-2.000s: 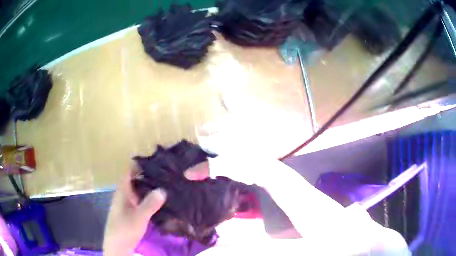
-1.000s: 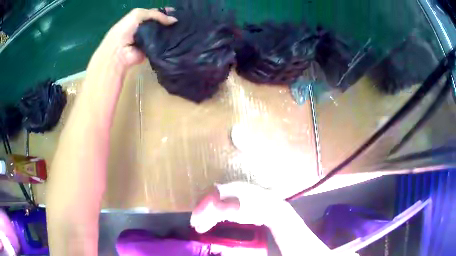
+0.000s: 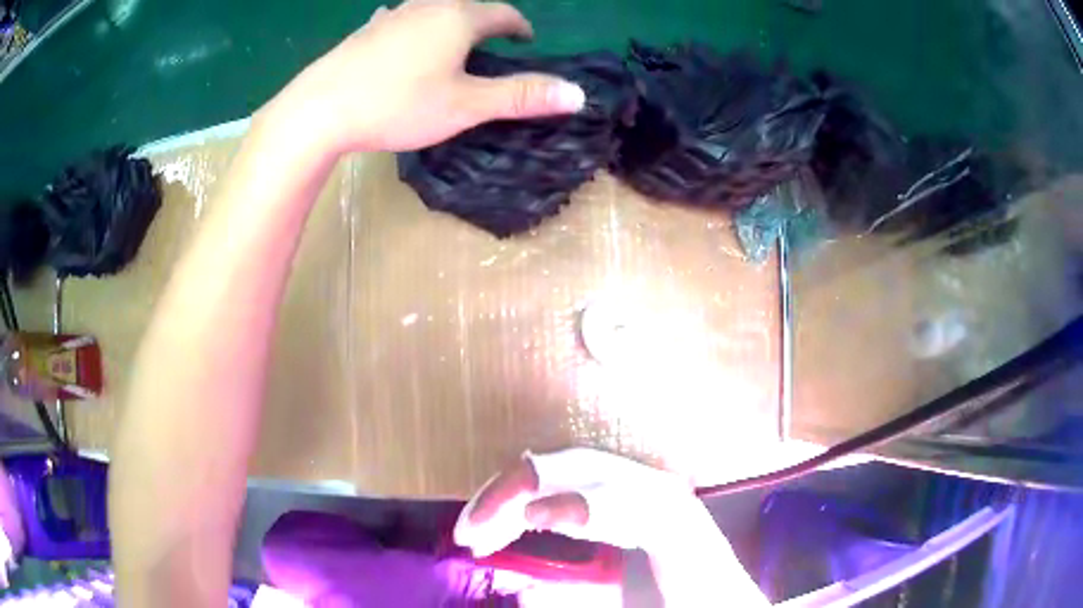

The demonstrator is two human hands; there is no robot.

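Observation:
A black ruffled cluster [image 3: 511,166] lies at the far edge of the tan bench top, by the green strip. My left hand [image 3: 445,83], bare, is over its upper left side. The thumb lies across its top and the fingers are spread apart, some hidden. My right hand [image 3: 582,505], in a pale glove, is low at the bench's near edge. Its fingers are loosely curled and apart, with nothing seen in them. More black clusters [image 3: 724,131] sit against the first one on its right, blurred further right.
Another black cluster [image 3: 101,214] is at the far left, above an amber-red bottle [image 3: 65,366]. A small round pale thing [image 3: 608,330] lies in the glare mid-bench. A black cable [image 3: 950,404] crosses at right. Blue-purple crates [image 3: 1033,523] stand lower right, a blue stool [image 3: 71,511] lower left.
My left hand carried the cluster from my lap to the row at the far edge. Since then its fingers have spread over it. My right hand is empty near the lap.

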